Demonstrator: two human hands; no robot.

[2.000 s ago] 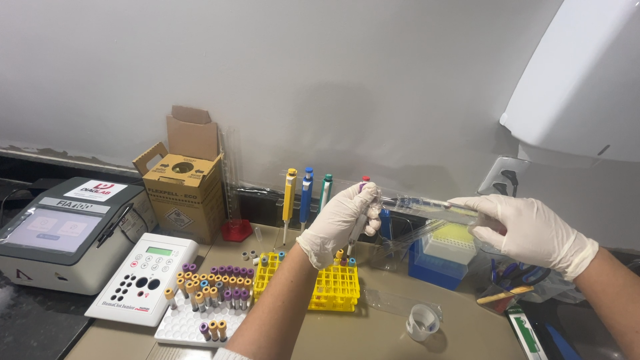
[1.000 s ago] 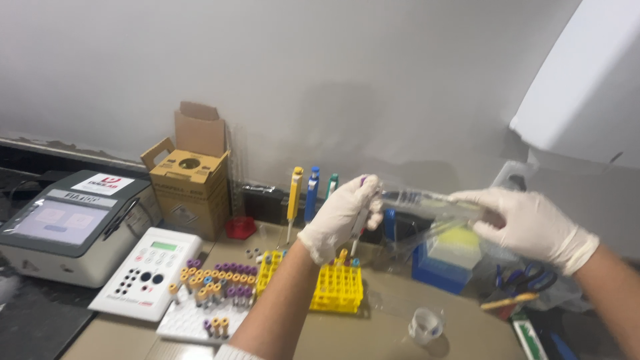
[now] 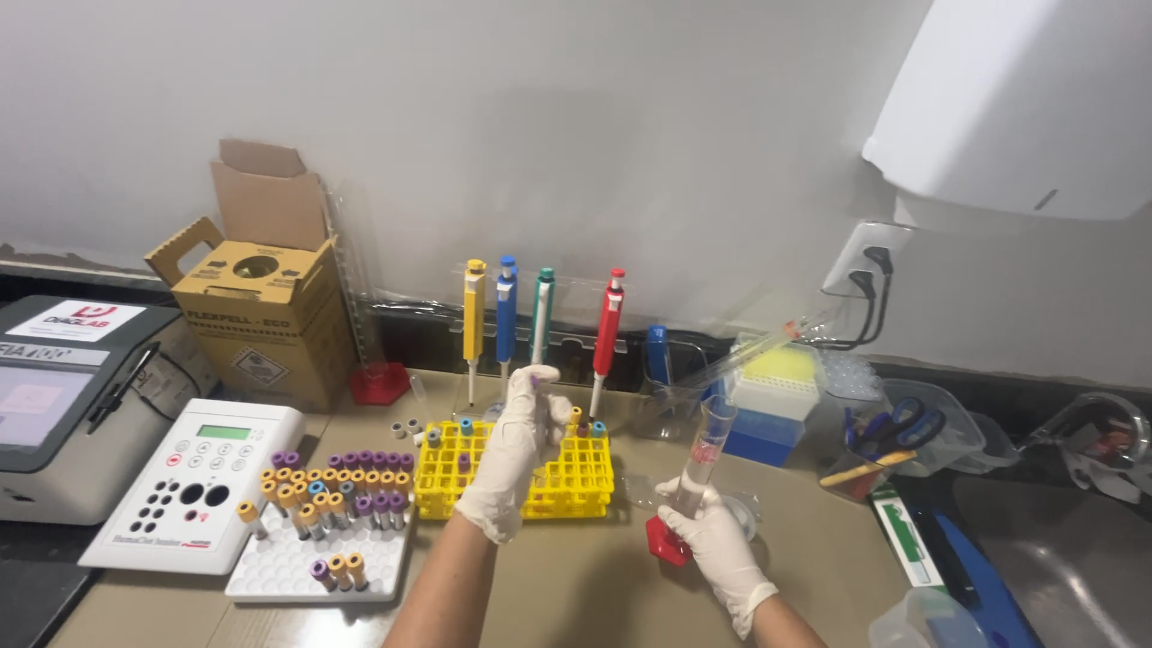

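My left hand (image 3: 515,450), in a white glove, is closed over the yellow test tube rack (image 3: 565,504), with a purple-capped tube (image 3: 537,382) in its fingers, mostly hidden by them. My right hand (image 3: 715,544), also gloved, grips the lower part of a clear graduated cylinder (image 3: 705,454). The cylinder stands nearly upright, with a red hexagonal base (image 3: 668,542) at the bench surface. Several capped tubes stand in the yellow rack. Left of it, a white rack (image 3: 315,576) holds many tubes with purple, orange and blue caps.
Four pipettes, the red one (image 3: 608,328) rightmost, hang behind the yellow rack. A cardboard sharps box (image 3: 261,333), a white keypad device (image 3: 193,486) and a second cylinder's red base (image 3: 379,384) are at left. A blue tip box (image 3: 763,436), scissors (image 3: 900,425) and a sink (image 3: 1062,558) lie right.
My right hand has moved down from its raised place and now holds the cylinder nearly upright at the bench. The clear vessel between my hands was held almost level before.
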